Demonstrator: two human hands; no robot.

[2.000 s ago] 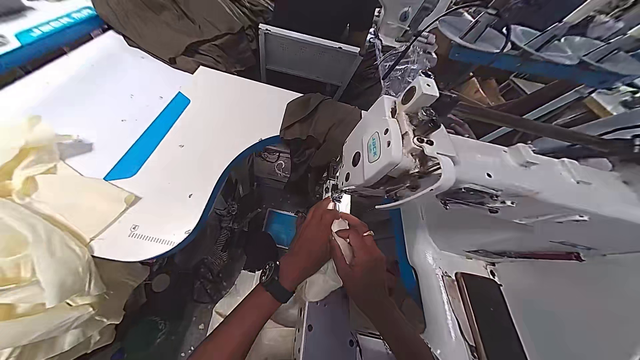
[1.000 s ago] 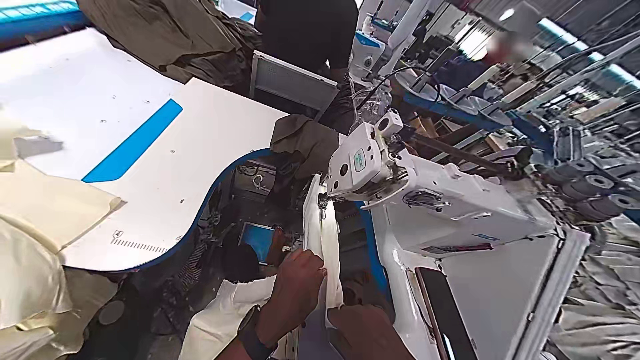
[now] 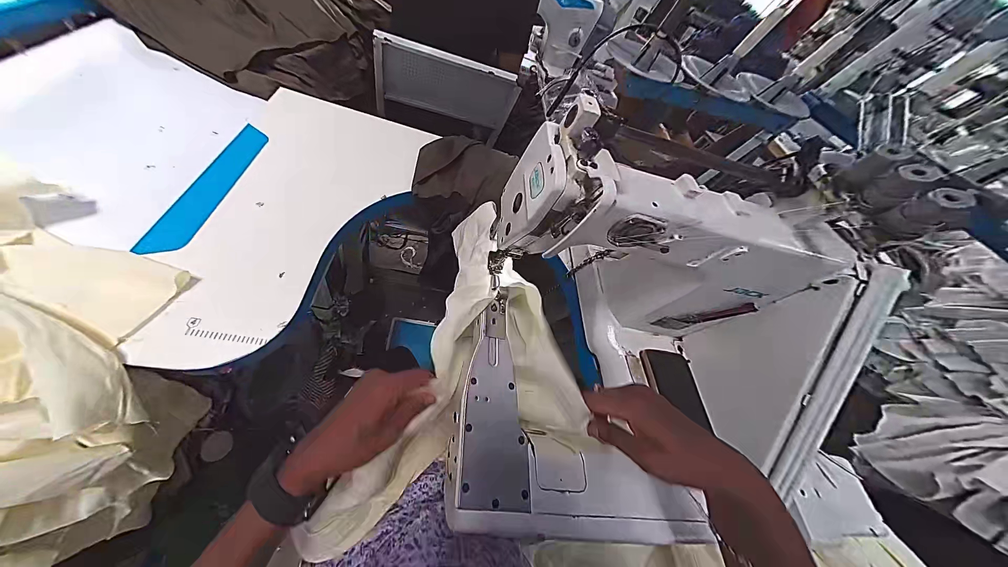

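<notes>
Cream fabric (image 3: 457, 346) hangs over both sides of the narrow metal arm bed (image 3: 494, 441) of a white Jack sewing machine (image 3: 630, 205), its upper end under the needle area (image 3: 498, 264). To the left of the bed, my left hand (image 3: 366, 425), with a dark watch on the wrist, has its fingers at the fabric's left part. At the right, my right hand (image 3: 646, 429) has its thumb and fingertips at the edge of the fabric's right part. Whether either hand grips the cloth is hard to tell from the blur.
A white worktable (image 3: 315, 165) with a blue edge curves along the left. Piled cream fabric (image 3: 63, 394) lies at its near left. Dark cloth (image 3: 465, 169) sits behind the needle area. Grey thread cones (image 3: 921, 185) and stacked pale cloth (image 3: 953, 378) are at the right.
My hands were close together at the cloth in front of the needle; now they are wide apart, on either side of the arm bed. The fabric has spread over both sides, showing the bed's metal plate.
</notes>
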